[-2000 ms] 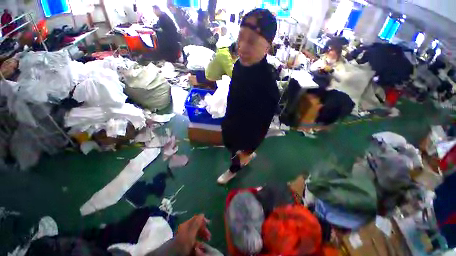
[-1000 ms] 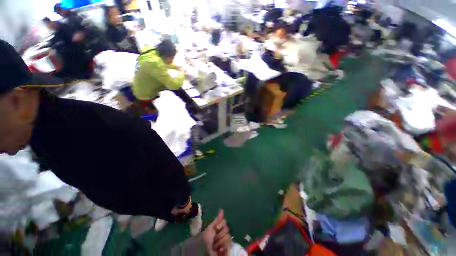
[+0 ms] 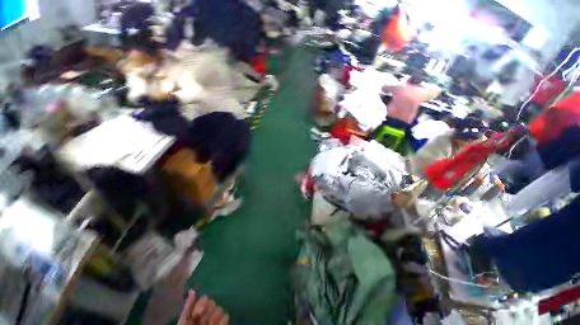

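One bare hand, which looks like my left hand (image 3: 202,311), shows at the bottom edge, left of the middle. It is small, blurred and cut off by the edge. Its fingers look partly curled, and whether it holds anything cannot be told. My right hand is not in view. Nearest in front, a green cloth or sack heap (image 3: 346,276) lies on the right side of the aisle. A grey-white plastic-wrapped bundle (image 3: 359,174) lies just beyond it.
A green floor aisle (image 3: 264,190) runs ahead. On the left are a brown cardboard box (image 3: 191,174), dark cloth (image 3: 219,139), a white tabletop (image 3: 117,143) and a large beige heap (image 3: 197,76). On the right are a red strip of cloth (image 3: 461,162) and dark blue cloth (image 3: 540,247).
The view has turned right, and the aisle now runs straight ahead. The person in black and the one in yellow-green have left the picture. The visible hand is lower and further left.
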